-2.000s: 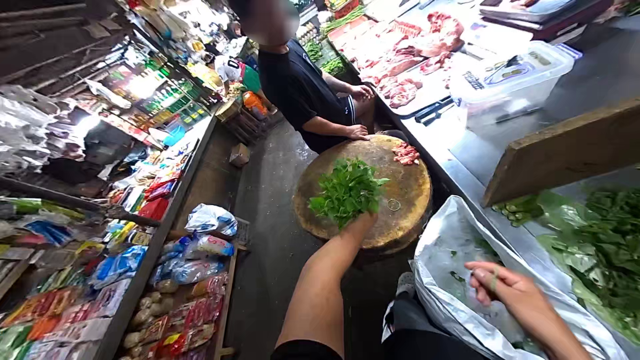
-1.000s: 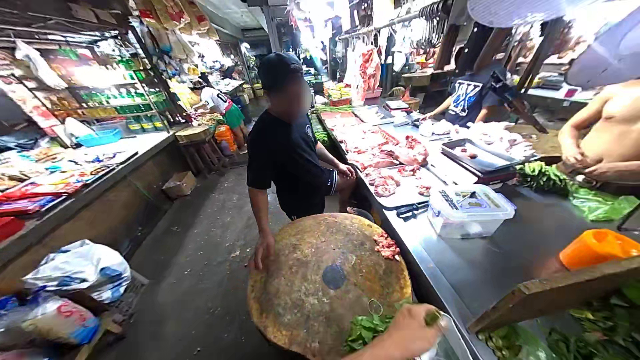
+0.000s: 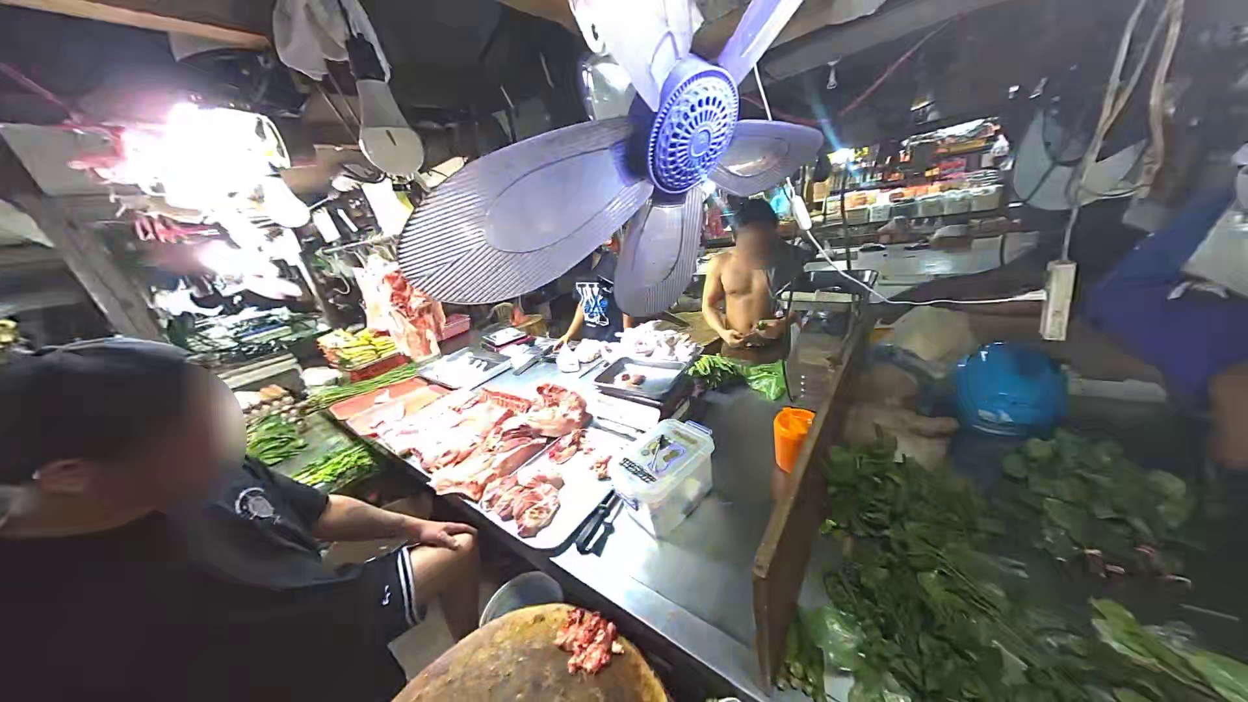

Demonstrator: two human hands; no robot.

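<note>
Neither of my hands shows in the head view now. At the bottom edge, the round wooden chopping block [image 3: 497,663] is partly in view, with a small heap of chopped meat [image 3: 589,641] on its right side. Beyond it, raw meat cuts [image 3: 487,434] lie spread over the metal counter [image 3: 673,575]. Beside the meat are a black-handled knife [image 3: 597,524] and a clear plastic box with a lid [image 3: 665,468]. Leafy greens [image 3: 907,575] are piled to the right of an upright wooden board [image 3: 799,536].
A person in a dark shirt [image 3: 175,585] sits close at the left. A bare-chested person [image 3: 746,292] stands behind the counter. A fan with purple blades [image 3: 694,127] hangs overhead. An orange container [image 3: 793,436] and a metal tray [image 3: 639,378] are on the counter.
The view has swung up and to the right. My right hand, over the block's near edge beside greens a second ago, is out of view, and so are those greens.
</note>
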